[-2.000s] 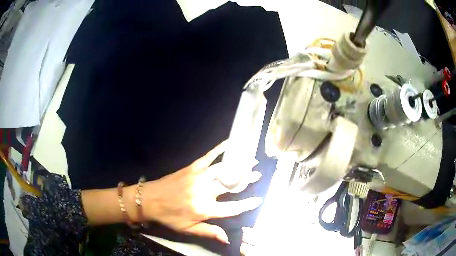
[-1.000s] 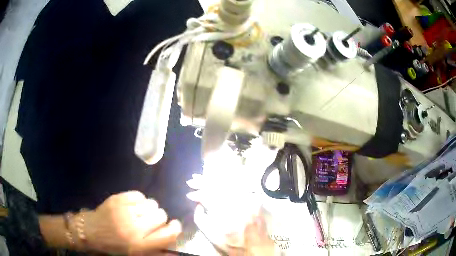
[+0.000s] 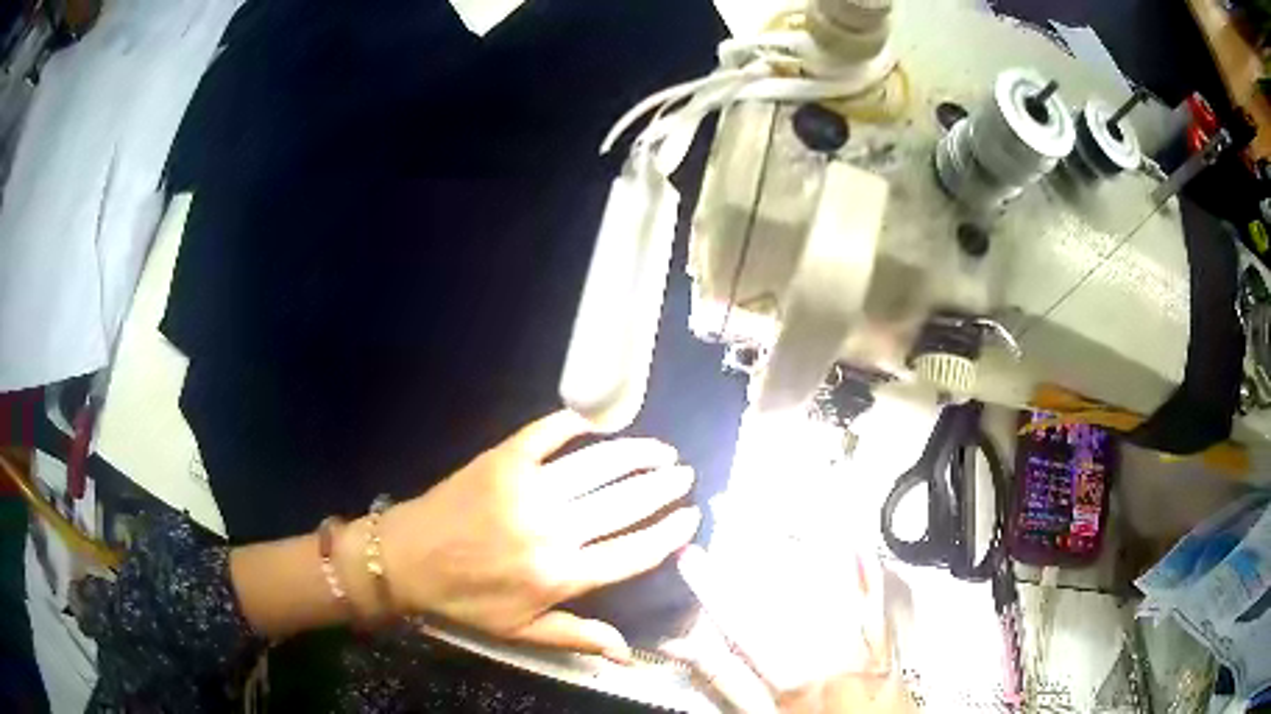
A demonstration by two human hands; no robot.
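A large dark cloth panel [image 3: 376, 265] with notched edges lies on the table left of the cream-white sewing machine [image 3: 795, 237]. My left hand [image 3: 516, 537] lies flat on the cloth's near part, palm down, fingers slightly apart and pointing towards the needle area. My right hand [image 3: 829, 684] is at the bottom edge, partly cut off and washed out by glare; its fingers reach up-left towards the cloth's near edge. Whether it pinches the cloth cannot be told. The white lamp bar [image 3: 613, 300] hangs beside the machine head. Glare hides much of the needle area.
Black-handled scissors [image 3: 955, 502] and a lit phone [image 3: 1062, 488] lie right of the glare. White paper sheets [image 3: 84, 209] are at the left. Silver-white spools [image 3: 1025, 126] stand on the machine. Printed sheets [image 3: 1227, 586] lie at the far right.
Since one second ago my left hand has opened from a curled shape and flattened on the cloth. My right hand's fingers show more. The view has shifted, so the machine sits further right.
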